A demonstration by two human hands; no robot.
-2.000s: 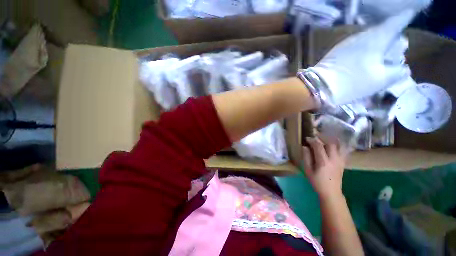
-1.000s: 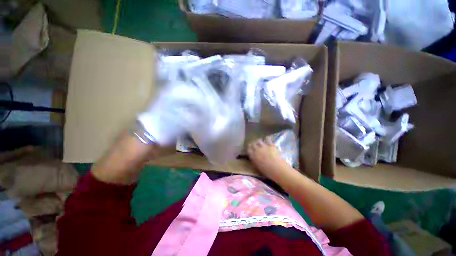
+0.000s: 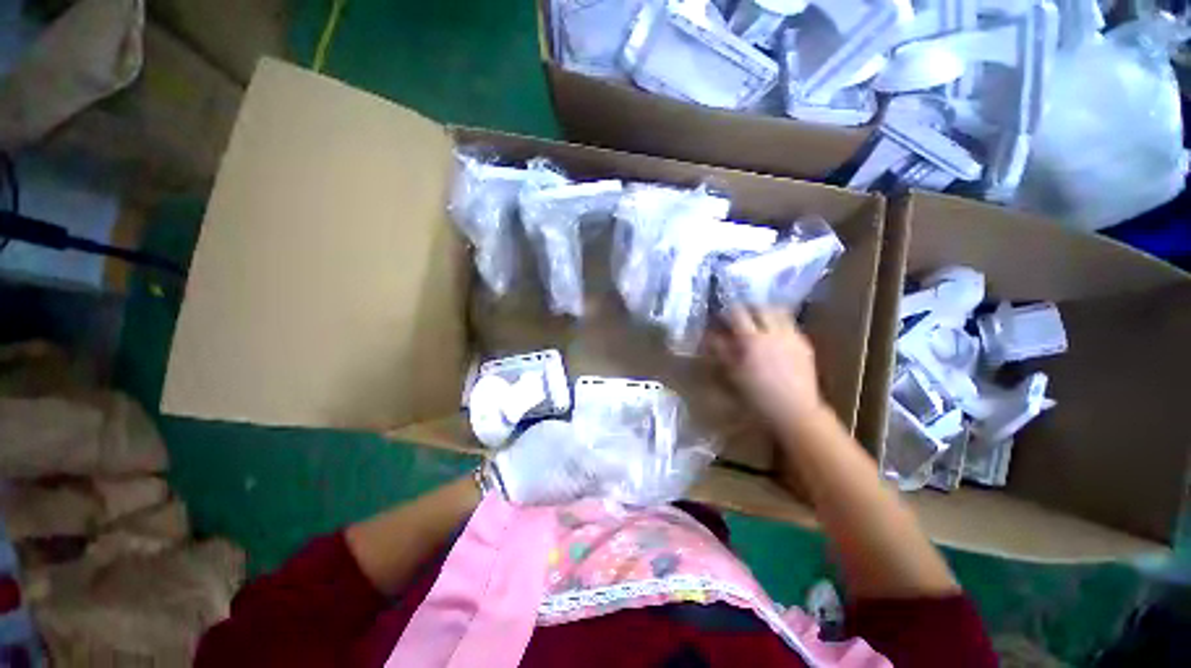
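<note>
The working carton (image 3: 320, 274) lies open in front of me, its long flap out to the left. Bagged white plastic parts (image 3: 568, 235) stand in a row along its far side. My left hand (image 3: 533, 463), in a white glove, is low at the near edge, among clear bags. It is closed on a bagged white part (image 3: 620, 411); a white part with a rectangular plate (image 3: 523, 392) shows beside it. The glove's fingers blend with the plastic. My bare right hand (image 3: 771, 365) touches the lower end of a bagged part (image 3: 784, 268) at the right; its fingertips are blurred.
A receiving carton (image 3: 1071, 509) with loose white parts (image 3: 947, 352) adjoins on the right. Beyond is a carton (image 3: 705, 137) heaped with white parts, with a whitish plastic bag (image 3: 1110, 124) on the heap. Brown sacks (image 3: 105, 470) and a black bar (image 3: 79, 242) are at the left.
The gloved hand has come down to the near edge with the bagged part. My right hand has moved up and right to the row. The cartons sit lower and further right in view.
</note>
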